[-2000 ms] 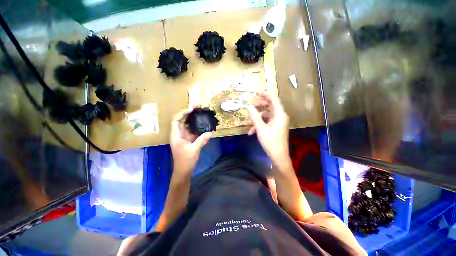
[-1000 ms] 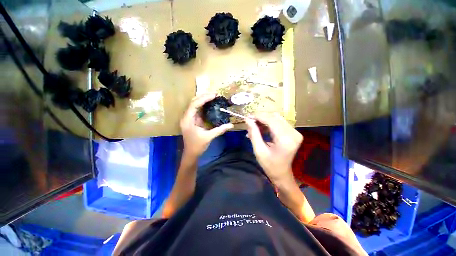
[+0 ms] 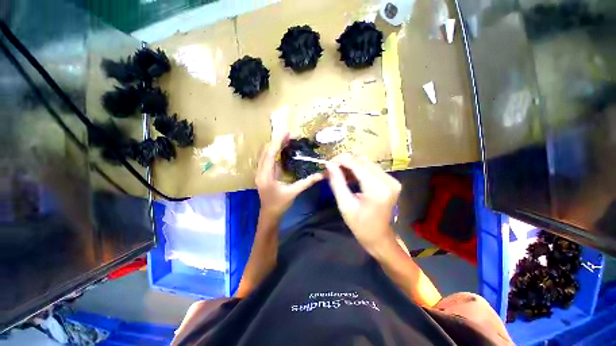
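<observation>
My left hand [image 3: 275,188] holds a black spiky hair piece [image 3: 301,166] at the bench's front edge, with the fingers around its left side and the thumb below. My right hand [image 3: 365,196] pinches a thin pale applicator stick [image 3: 312,159]. The stick's tip rests on or just over the hair piece; exact contact cannot be told. A small white glue dish [image 3: 330,134] lies just behind the piece on the stained work mat [image 3: 365,145].
Three spiky hair pieces [image 3: 300,48] stand at the back; several more black clumps [image 3: 154,101] lie left by a cable. A white bottle [image 3: 394,12], white cones [image 3: 430,92] and dark divider panels [image 3: 540,115] flank the mat. Blue bins [image 3: 492,263] are below.
The stick has moved from the dish area to the hair piece, and my right hand came left with it. The hair piece is held slightly differently. The camera view has shifted.
</observation>
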